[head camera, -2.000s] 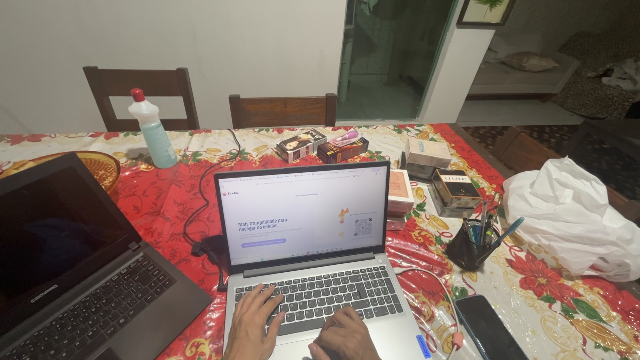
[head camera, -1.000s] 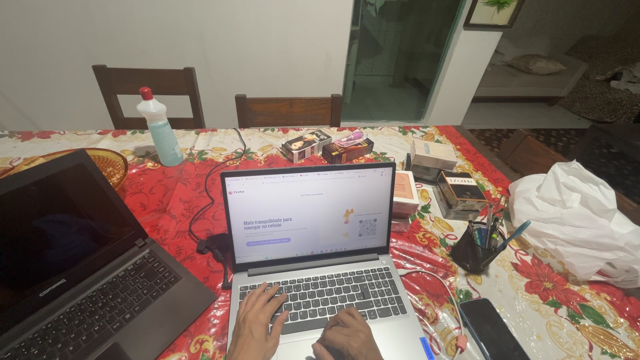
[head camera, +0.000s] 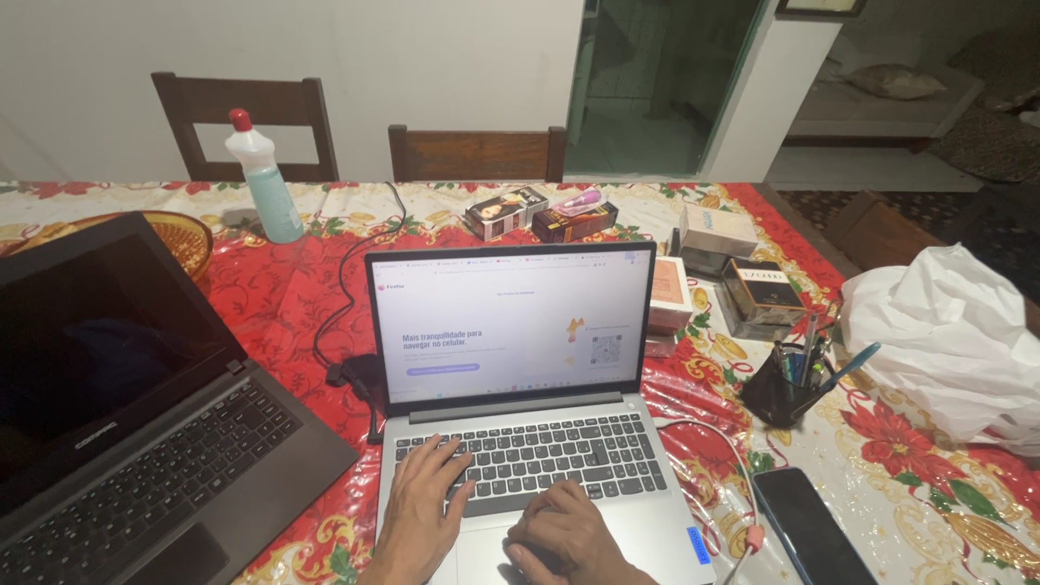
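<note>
A silver Lenovo laptop (head camera: 528, 455) stands with its lid up on a floral tablecloth, a web page lit on its screen. My left hand (head camera: 422, 504) rests over the left side of the keyboard, fingers spread and holding nothing. My right hand (head camera: 565, 532) is at the touchpad, near the lower edge of the keys, with its fingers curled; whether they are fully closed is hard to tell. To the left, a dark Compaq laptop (head camera: 162, 487) has a black screen. A black smartphone (head camera: 812, 528) lies at the right.
A bottle of bluish liquid (head camera: 272, 199) stands behind a woven basket (head camera: 203, 236). Small boxes (head camera: 577, 221) sit behind the lit laptop, and more boxes (head camera: 760, 296) to its right. A mesh pen holder (head camera: 784, 398) is beside a white plastic bag (head camera: 942, 349). Cables (head camera: 345, 301) run across the cloth.
</note>
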